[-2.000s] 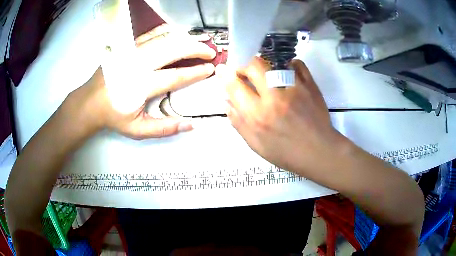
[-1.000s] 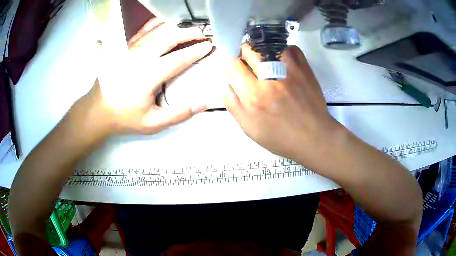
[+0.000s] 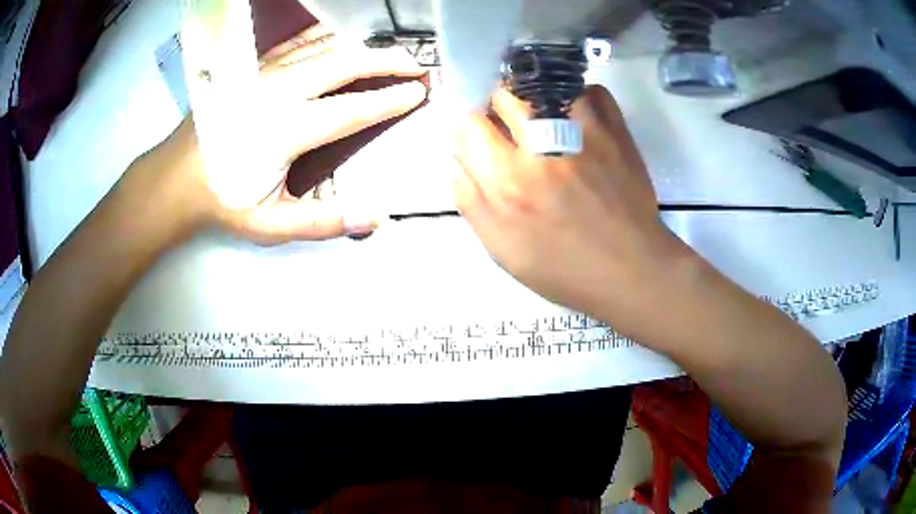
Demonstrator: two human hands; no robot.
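Note:
A maroon pocket piece (image 3: 336, 159) lies flat under my left hand (image 3: 291, 151). It shows between my fingers and thumb and above the hand. My left hand is spread on it, partly washed out by glare and partly behind a white machine part. My right hand (image 3: 557, 191) is beside the foot area, its fingertips hidden behind the sewing machine head (image 3: 477, 50) and a tension dial (image 3: 552, 136); whether it touches cloth cannot be told. The presser foot (image 3: 427, 50) is small and partly covered near my left fingertips.
Maroon cut pieces (image 3: 50, 80) lie at the far left. A second dial (image 3: 698, 72), a dark control panel (image 3: 844, 120) and a green-handled tool (image 3: 836, 191) are at the right. A ruler scale (image 3: 402, 346) runs along the table's front edge. Baskets and red stools stand below.
More maroon cloth shows between my left thumb and fingers than before. My left thumb has moved slightly left and up since one second ago. My right hand has stayed nearly in place.

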